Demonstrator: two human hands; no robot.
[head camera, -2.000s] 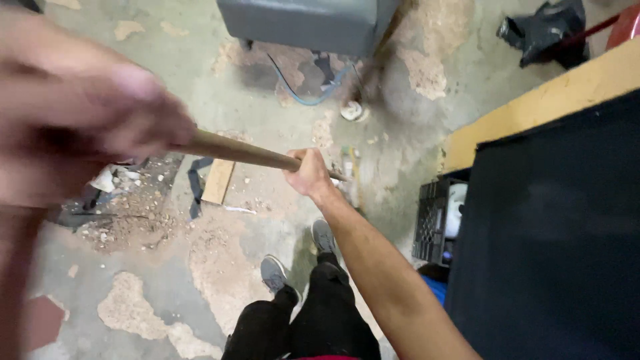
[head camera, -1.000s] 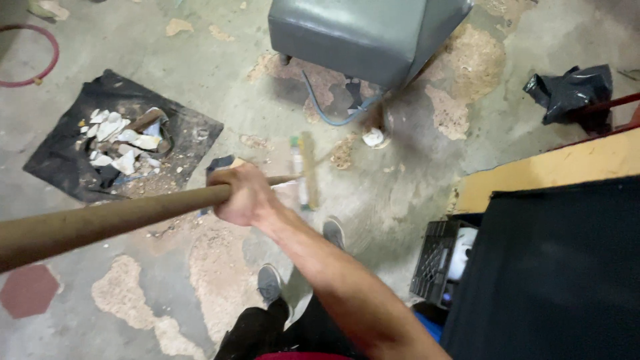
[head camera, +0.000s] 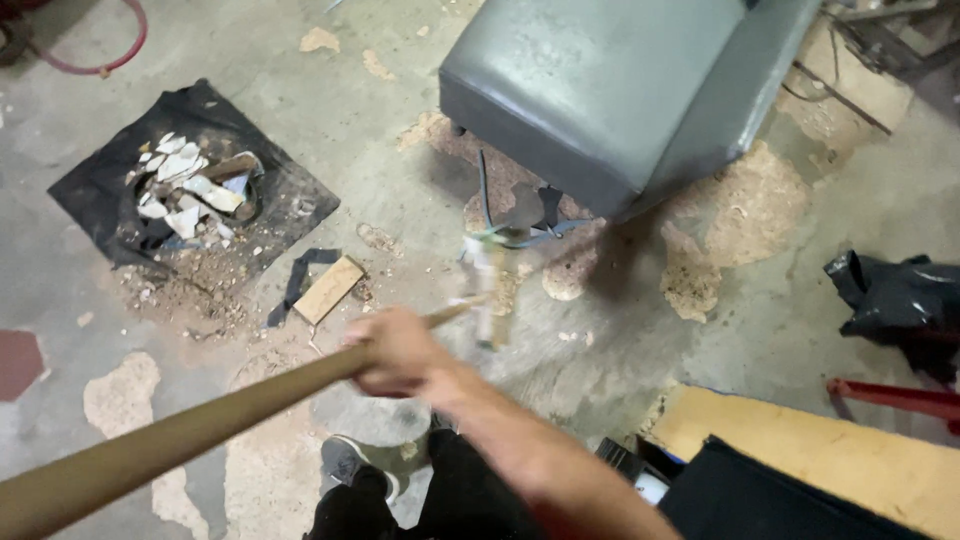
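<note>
My right hand (head camera: 394, 351) is closed around the lower part of a long wooden broom handle (head camera: 187, 424), which runs from the lower left edge toward the middle. At its far end the broom head (head camera: 491, 296), blurred, touches the concrete floor just below a grey padded seat. My left hand is out of the frame. Left of the broom, a black cloth (head camera: 292, 176) lies on the floor with a heap of broken white shards (head camera: 180, 161) on it. A small wood block (head camera: 328, 289) and a dark strap (head camera: 294, 285) lie between the cloth and the broom head.
The grey padded seat (head camera: 592, 82) stands at the top. A black plastic bag (head camera: 900, 300) and a red metal bar (head camera: 892, 397) are at the right. A yellow board edge (head camera: 810, 457) and a black panel fill the lower right. A red hose (head camera: 139, 37) curls at the upper left.
Two seconds ago another hand was on the handle at the left; it is out of view now. The white thing on the floor below the seat no longer shows. The view has shifted.
</note>
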